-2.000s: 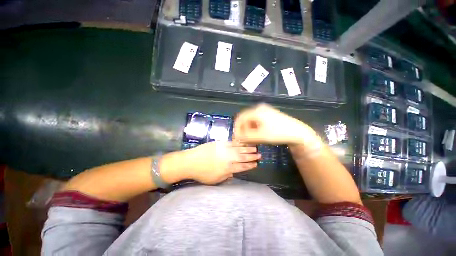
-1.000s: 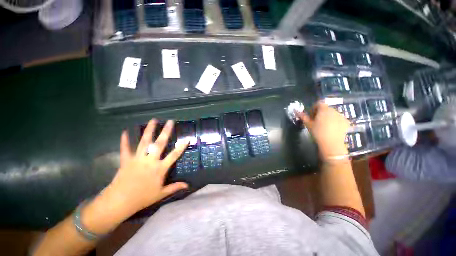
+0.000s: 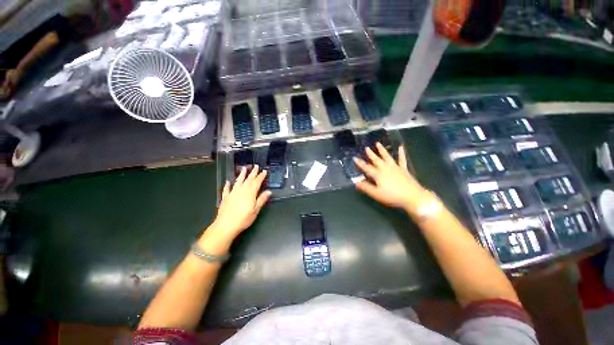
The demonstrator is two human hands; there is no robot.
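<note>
A keypad phone [image 3: 315,244] lies face up on the dark green belt. Behind it is a clear tray [image 3: 306,193]. Its near row has phones in the two left and two right pockets; the middle pocket shows a white paper label [image 3: 314,175] and no phone. My left hand [image 3: 241,202] is at the near left, fingers apart, fingertips at the lower end of the leftmost phone [image 3: 244,159]. My right hand [image 3: 392,180] is spread over the two right pockets, partly hiding their phones. Whether the fingertips press on the phones is hard to tell.
Several phones [image 3: 301,113] stand in the row behind. Deep clear trays [image 3: 296,54] are beyond. A white fan [image 3: 151,84] is back left. A tray of phones, backs up [image 3: 508,199], lies right. A post [image 3: 414,74] and an orange-black object [image 3: 464,19] are above. Another person's arm [image 3: 30,57] shows far left.
The row of phones on the belt is down to one; four phones now lie in the near tray row. Both hands have moved forward to the tray. The camera view has shifted.
</note>
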